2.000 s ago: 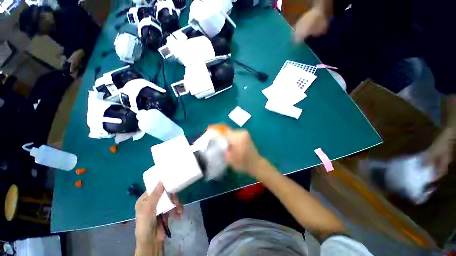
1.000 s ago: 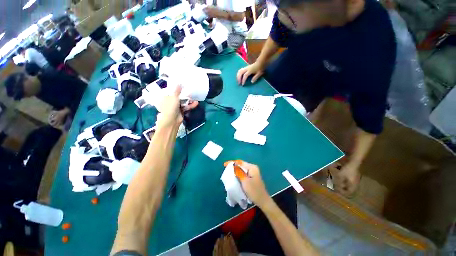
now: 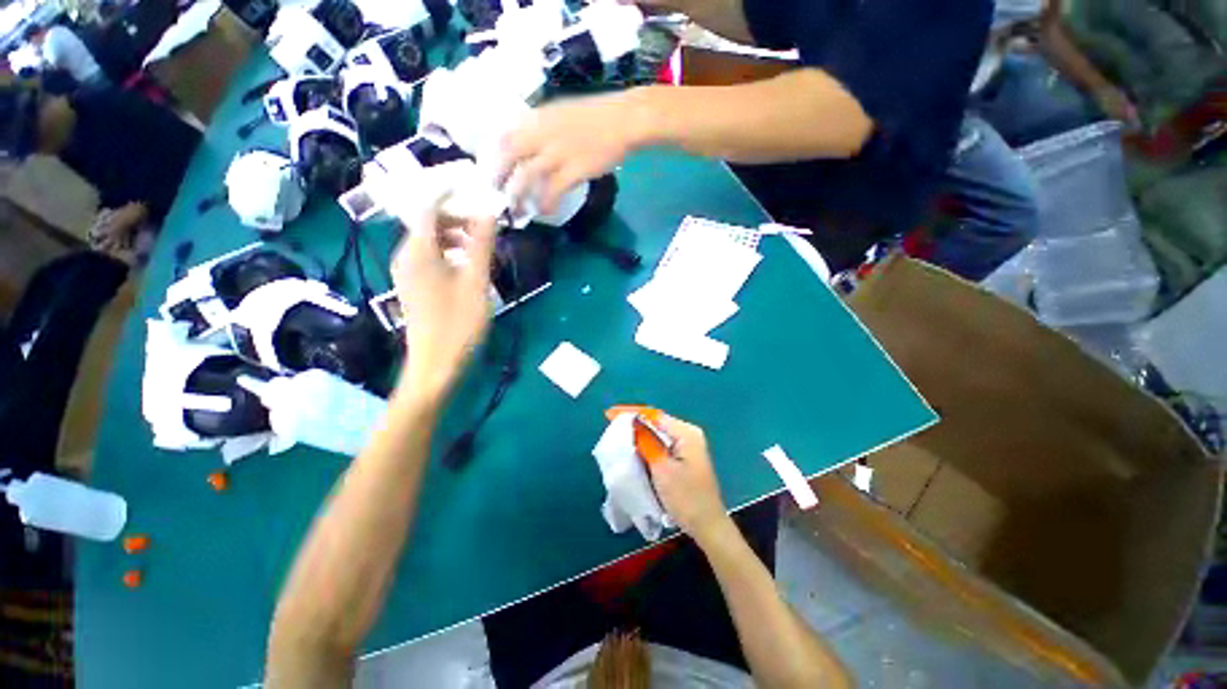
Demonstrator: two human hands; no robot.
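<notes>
My right hand (image 3: 686, 478), with orange finger cots, holds a crumpled white cloth (image 3: 630, 478) over the near part of the table. My left hand (image 3: 451, 296) reaches forward to the white dome cameras; its fingers are at a white housing (image 3: 464, 115), blurred, and I cannot tell if they grip it. Another person's hand (image 3: 572, 148) is over the same housing, just right of my fingers. A black pigtail cable (image 3: 491, 404) lies right of my left forearm.
More cameras (image 3: 316, 323) lie at left and at the back. A bottle (image 3: 323, 411) leans beside them; another (image 3: 67, 508) is at far left with orange finger cots (image 3: 135, 544). A white square (image 3: 569, 369) and sticker sheets (image 3: 700, 283) lie centre-right. An open carton (image 3: 1063, 431) stands at right.
The other person's arm has come in from the right over the cameras. My left hand stays at the cameras, its fingers now higher in view. My right hand still holds the cloth.
</notes>
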